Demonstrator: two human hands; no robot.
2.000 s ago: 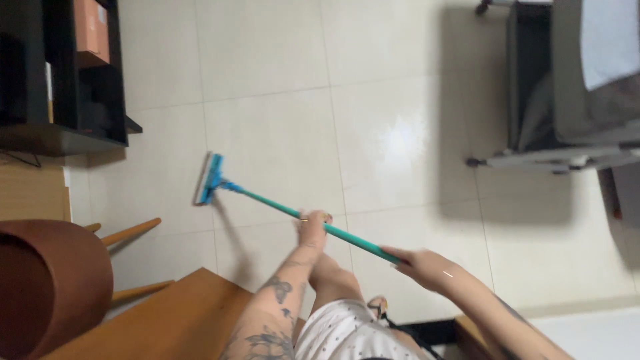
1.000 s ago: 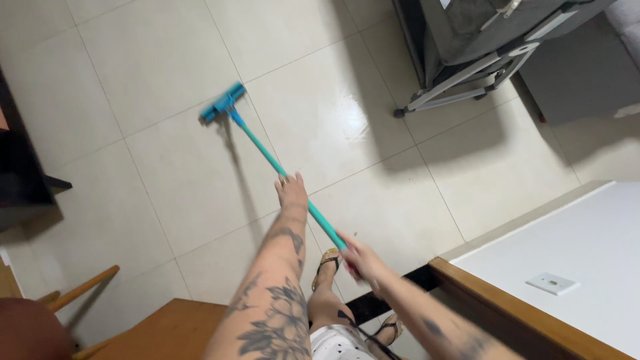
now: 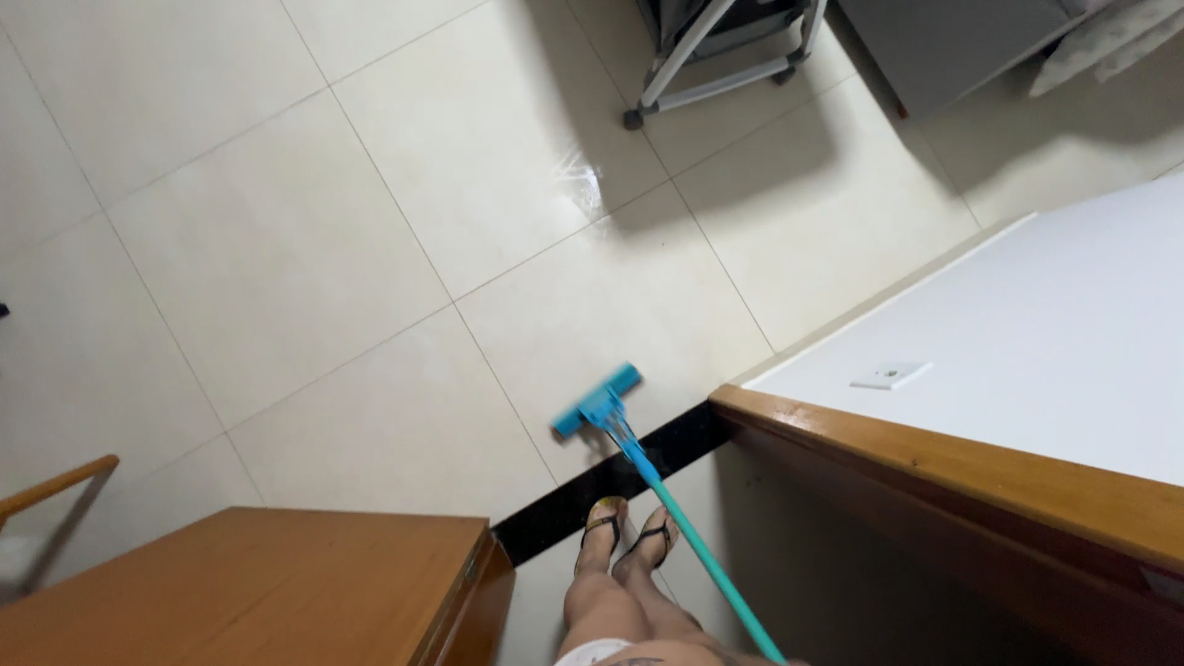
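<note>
A sponge mop with a blue head (image 3: 599,403) rests on the pale tiled floor, just beyond a black threshold strip (image 3: 592,495). From the head its green pole (image 3: 717,569) runs down to the right, past my feet in flip-flops (image 3: 603,527), to the bottom edge of the head view. A bit of tattooed skin shows at that edge beside the pole. Neither my left hand nor my right hand can be made out, so their hold on the pole is hidden.
A wooden door (image 3: 277,583) stands at lower left, a wooden door frame (image 3: 925,458) and white wall (image 3: 1036,333) at right. A wheeled metal-framed stand (image 3: 721,92) and a grey piece of furniture (image 3: 953,46) are at the top. A wooden leg (image 3: 60,486) juts in at left.
The mop head has come back from farther out on the floor to close in front of my feet. Both hands, earlier seen on the pole, have dropped out of view. The view has shifted right.
</note>
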